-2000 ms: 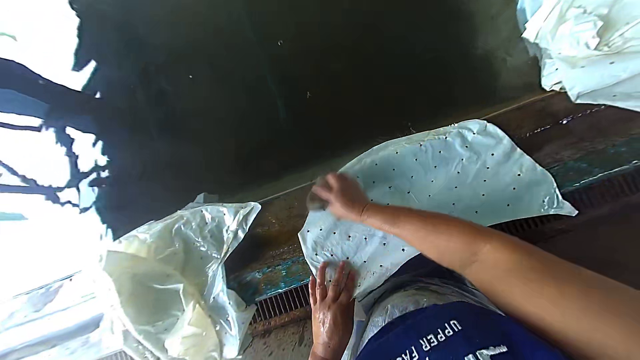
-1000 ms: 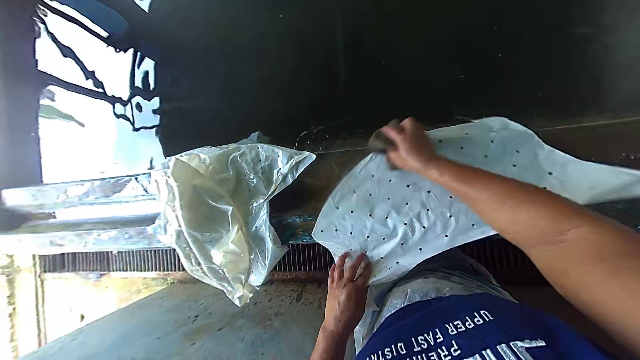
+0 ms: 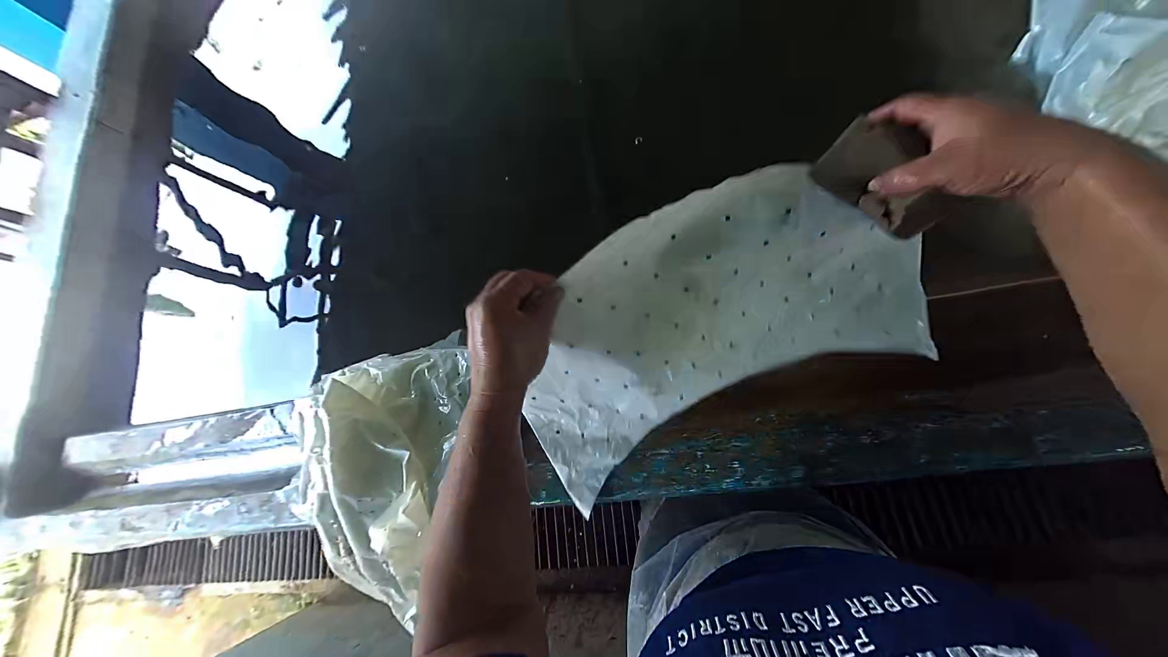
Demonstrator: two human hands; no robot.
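Observation:
A white plastic sheet dotted with small holes [image 3: 703, 301] hangs lifted between my two hands, over the dark water and the ledge of the tank. My left hand [image 3: 514, 328] pinches its left upper edge. My right hand [image 3: 967, 151] grips a grey-brown block [image 3: 867, 160], perhaps a sponge, at the sheet's upper right corner; whether its fingers also hold the sheet I cannot tell. Left of the sheet, partly behind my left forearm, a crumpled translucent plastic sheet [image 3: 370, 456] lies over the ledge.
Dark water [image 3: 566, 119] with bright reflections fills the tank beyond the ledge. The worn blue-green tank edge [image 3: 776, 456] runs in front of my body, above a ribbed strip [image 3: 584, 538]. More crumpled plastic [image 3: 1113, 78] lies at the upper right.
The dotted sheet was lying over the ledge under my hands; it is now lifted. My left hand has moved up to its upper edge. The view has shifted.

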